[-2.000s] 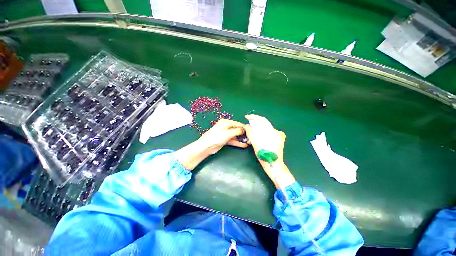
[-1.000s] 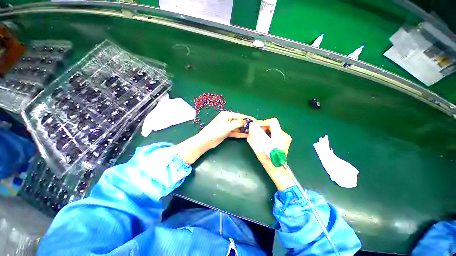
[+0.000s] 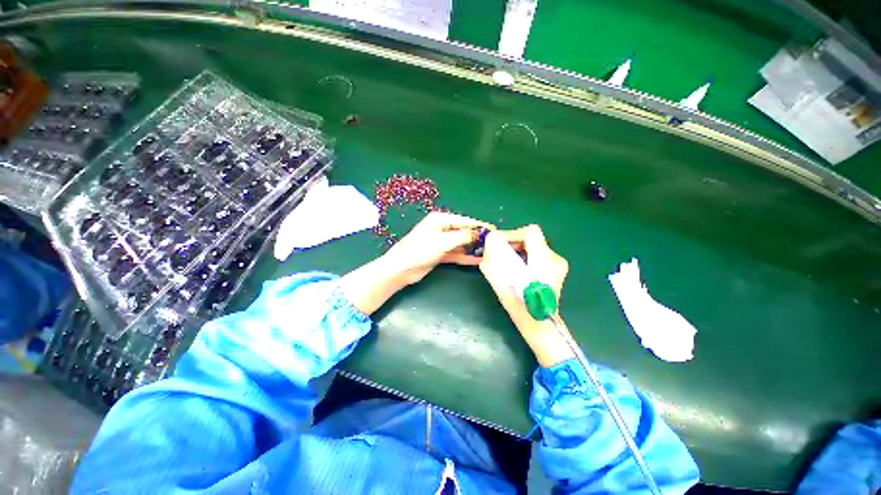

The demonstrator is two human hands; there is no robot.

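A small dark unit (image 3: 479, 241) is between the fingertips of both hands. My left hand (image 3: 432, 244) is shut on it from the left. My right hand (image 3: 526, 268) holds a pen-like tool with a bright green rear fitting (image 3: 540, 300); its barrel and tip are mostly hidden by the fingers. A thin whitish hose (image 3: 604, 394) runs from the fitting over the right forearm. Tiny red parts (image 3: 408, 190) lie in a loose C-shaped pile just beyond my left hand.
Clear trays of dark units (image 3: 184, 208) are stacked at left, beside a flat white wipe (image 3: 326, 220). A crumpled white wipe (image 3: 653, 314) lies right of my hands. A single dark unit (image 3: 598, 191) lies on the green surface (image 3: 773, 319). A metal rail (image 3: 580, 92) runs behind. Blue sleeves show at both edges.
Since two seconds ago my right hand has turned, and the green fitting and hose now stand out over the wrist. The lone dark unit has shifted slightly left in view. Both hands stay together.
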